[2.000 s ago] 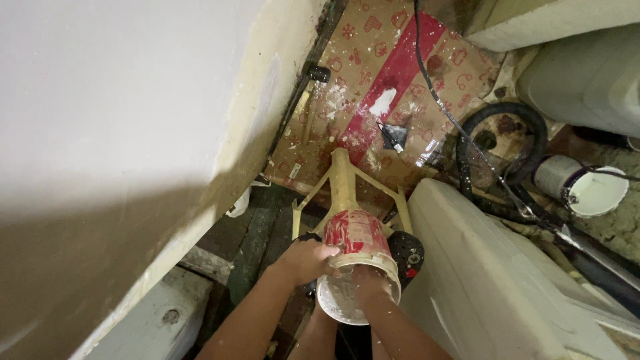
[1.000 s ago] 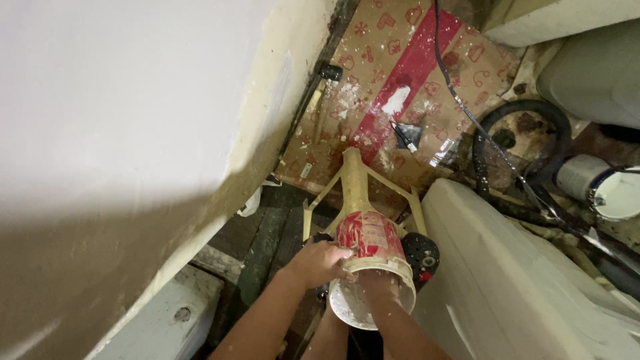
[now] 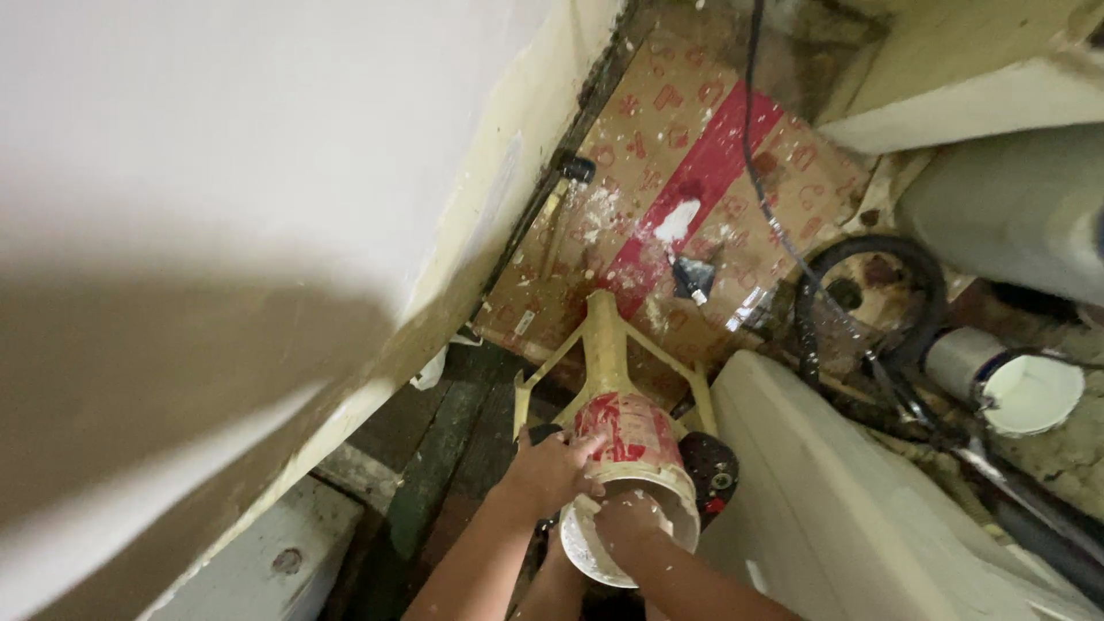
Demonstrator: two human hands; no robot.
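Note:
A red and white plastic bucket (image 3: 628,429) lies tilted with its mouth toward me, against a pale yellow plastic frame (image 3: 606,345), perhaps part of a chair. My left hand (image 3: 552,470) grips the bucket's left side near the rim. Inside the mouth is my right hand (image 3: 634,517), smeared with white material; its fingers are mostly hidden, so whether it holds anything does not show. A white round piece (image 3: 591,548), coated inside, overlaps the left of the mouth; whether it is a separate bowl or lid is unclear.
A pale wall panel (image 3: 259,129) fills the left. Ahead, printed cardboard (image 3: 655,129) carries white spatters and a dark-bladed scraper (image 3: 693,278). To the right are a black hose (image 3: 806,319), a pail of whitish material (image 3: 1031,392) and a pale panel (image 3: 819,483). A dark cable hangs across the cardboard.
The white round piece now stands out at the left of the bucket's mouth. My left hand stays on the bucket's side and my right hand remains inside.

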